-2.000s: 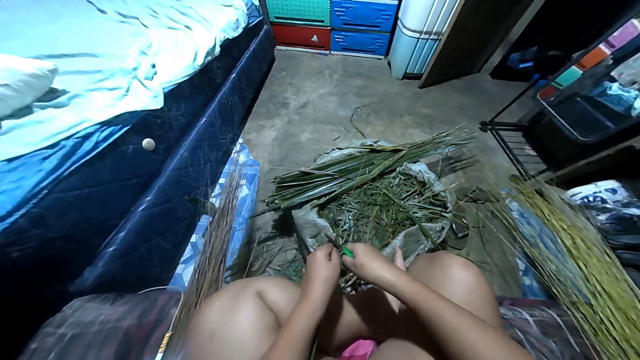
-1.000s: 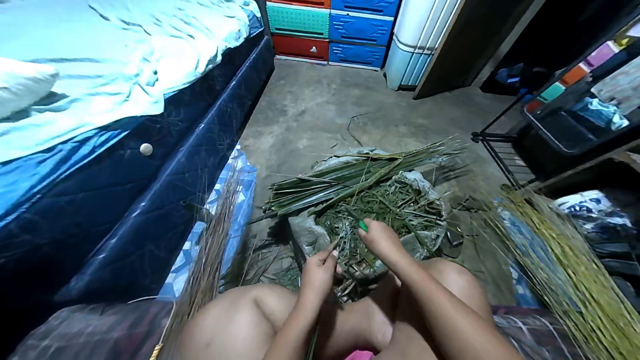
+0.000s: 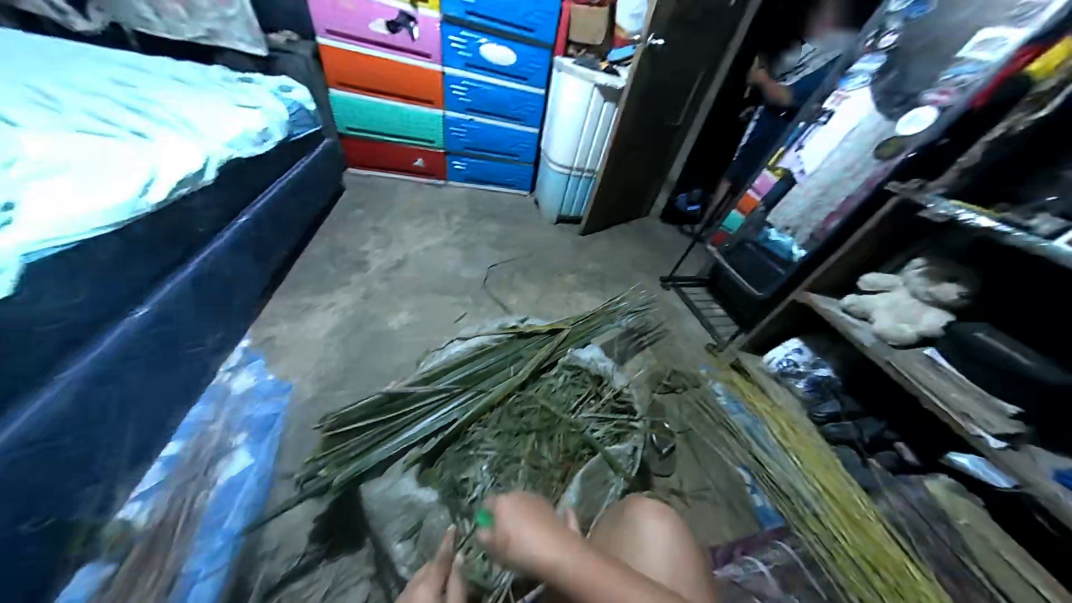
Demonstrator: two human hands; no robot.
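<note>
My right hand (image 3: pixel 523 532) is curled round a small green object (image 3: pixel 483 517), perhaps a knife handle, low in the middle of the view. Just left of it, my left hand (image 3: pixel 440 578) has fingers and thumb pinched on a thin strip, blurred and partly out of view. Both hands are over the near side of an open sack (image 3: pixel 402 511) filled with shredded green leaf scraps (image 3: pixel 536 435). Across the sack's far left side lies a bundle of long green palm leaves (image 3: pixel 435 402).
A pile of thin yellow-green sticks (image 3: pixel 821 477) lies at the right, brown sticks (image 3: pixel 151 536) on a blue sheet at the left. Around are a bed (image 3: pixel 151 251), plastic drawers (image 3: pixel 494 126), a shelf (image 3: pixel 904 368) with a stuffed toy (image 3: pixel 909 301), and a person (image 3: pixel 779 92) near the doorway.
The view has tilted up, bringing the person and the stuffed toy into sight. My hands, together two seconds ago, moved apart one second ago and are now close beside each other.
</note>
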